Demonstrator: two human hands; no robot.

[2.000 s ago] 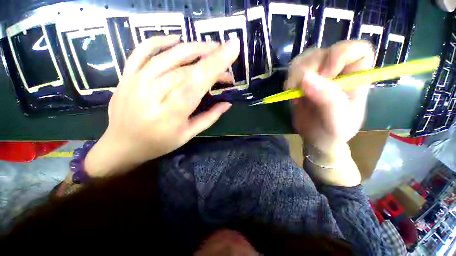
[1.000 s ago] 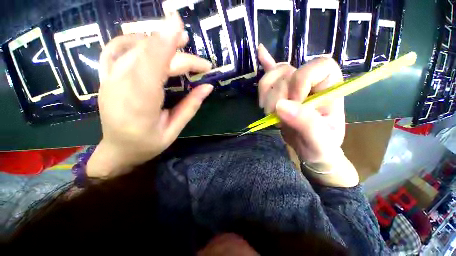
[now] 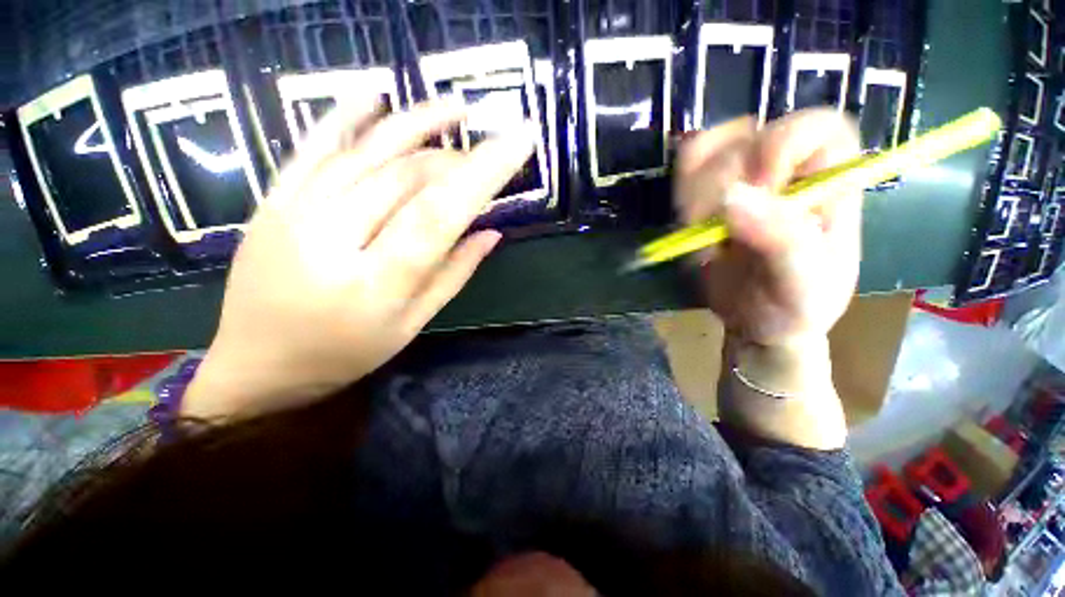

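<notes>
My left hand point(image 3: 339, 233) lies palm down over the lower middle-left of the dark glossy blister tray point(image 3: 152, 274), its fingertips over a white-bordered framed part point(image 3: 543, 140). Whether it grips that part cannot be told; the fingers hide much of it. My right hand point(image 3: 782, 222) holds bright yellow tweezers point(image 3: 870, 169) between thumb and fingers, right of the left hand. The tweezer tips point left and down, over the green bench below the tray, and are blurred. Other framed parts stand in a row in the tray, such as one at the centre point(image 3: 628, 111).
Another dark tray point(image 3: 1028, 175) with pale-edged parts lies at the right end of the green-topped bench point(image 3: 549, 286). A cardboard box point(image 3: 876, 350) is below the bench edge. Red stools point(image 3: 934, 472) and a checked garment point(image 3: 946, 554) show at the lower right.
The left hand has flattened over the tray from its pinched, raised pose. The framed part there, tilted a second ago, now sits nearly in line with the row. The right hand moved right and up with the tweezers.
</notes>
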